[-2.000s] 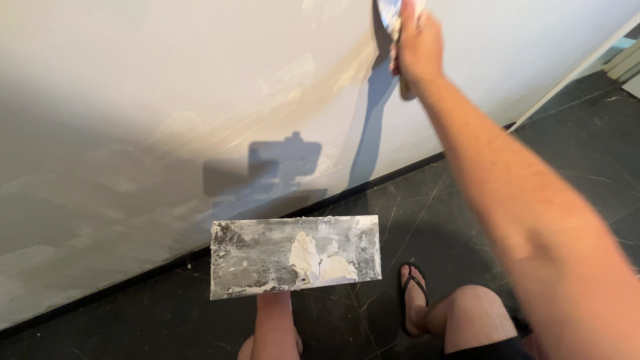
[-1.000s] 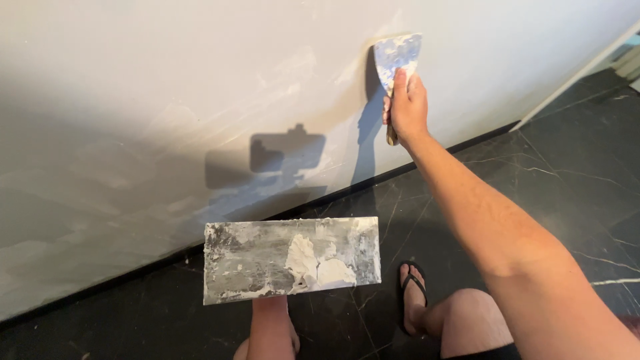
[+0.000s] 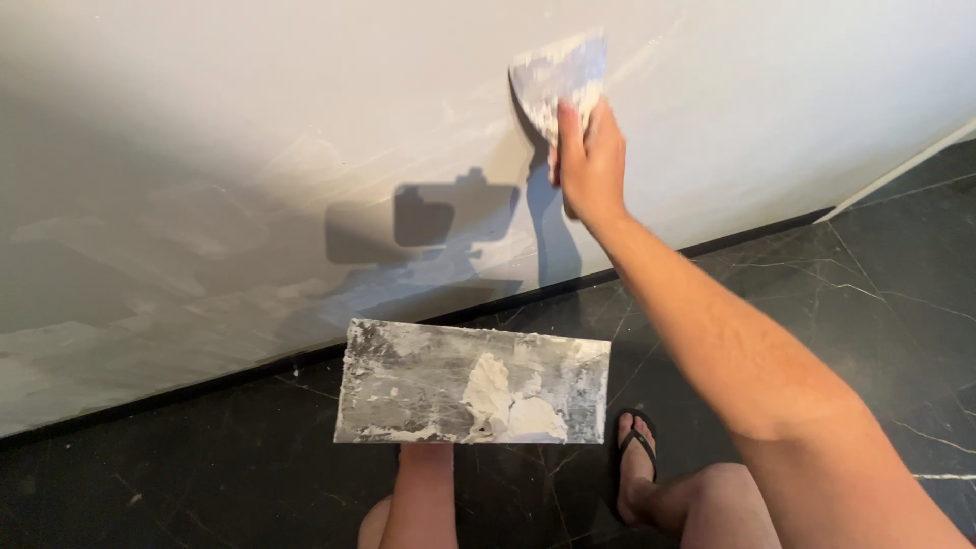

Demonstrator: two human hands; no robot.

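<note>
My right hand (image 3: 591,160) grips a putty knife (image 3: 560,72) whose broad blade, smeared with white filler, lies at the wall (image 3: 427,84) at upper centre. Below, a rectangular metal plastering trowel (image 3: 412,381) is held flat with its face up, carrying lumps of white filler (image 3: 488,389) right of its middle. My left forearm (image 3: 425,488) reaches under this plate; the left hand itself is hidden beneath it. Pale smears of filler show on the wall to the left of the knife.
A black skirting strip (image 3: 488,309) runs along the foot of the wall. The floor is dark veined tile (image 3: 770,305). My foot in a black flip-flop (image 3: 635,465) stands right of the plate. A pale edge (image 3: 900,171) meets the wall's end at right.
My right hand with the putty knife was higher on the wall two seconds ago, then came down; since one second ago it has moved a little left. The filler-laden plate has barely moved.
</note>
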